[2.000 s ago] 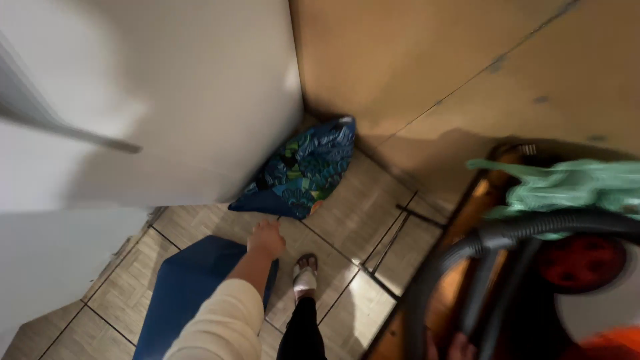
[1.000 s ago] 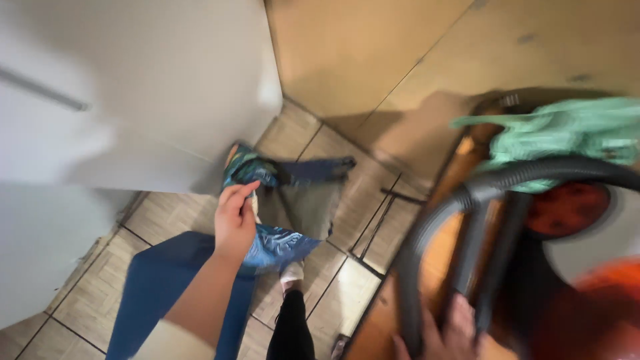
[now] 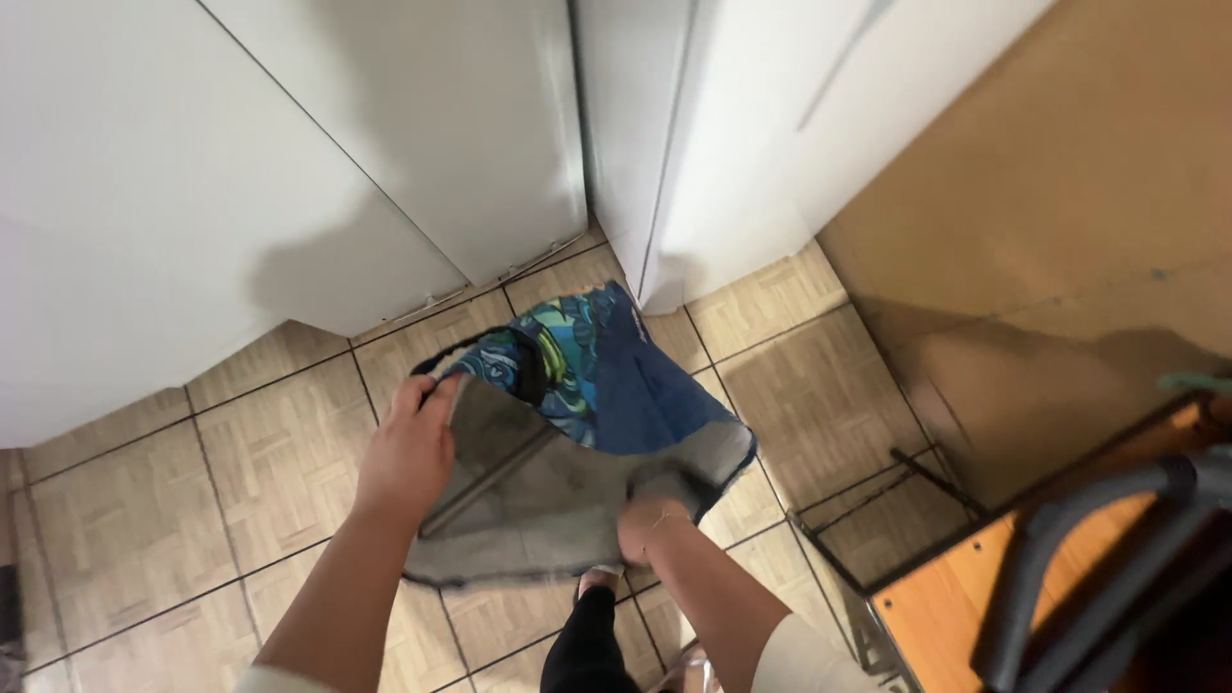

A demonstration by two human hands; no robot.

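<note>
A blue patterned fabric bag (image 3: pixel 635 395) hangs above the tiled floor with its wide mouth facing up and its grey lining showing. My left hand (image 3: pixel 409 443) grips the bag's rim at its left side, fingers closed over the edge. My right hand (image 3: pixel 654 520) reaches inside the mouth at the lower right; its fingers are hidden in the lining, so its hold cannot be made out. What lies at the bottom of the bag is not clear.
White cabinet panels (image 3: pixel 385 144) stand ahead, beside a white door-like panel (image 3: pixel 751 125) and a tan wall (image 3: pixel 1078 192). At lower right are a wooden board (image 3: pixel 948 597) on a black metal frame and a dark vacuum hose (image 3: pixel 1049 539). My feet stand below the bag.
The bag lay bunched on the floor at first; it is now lifted with its mouth spread. My right hand has moved from near the hose into the bag. The view has swung left.
</note>
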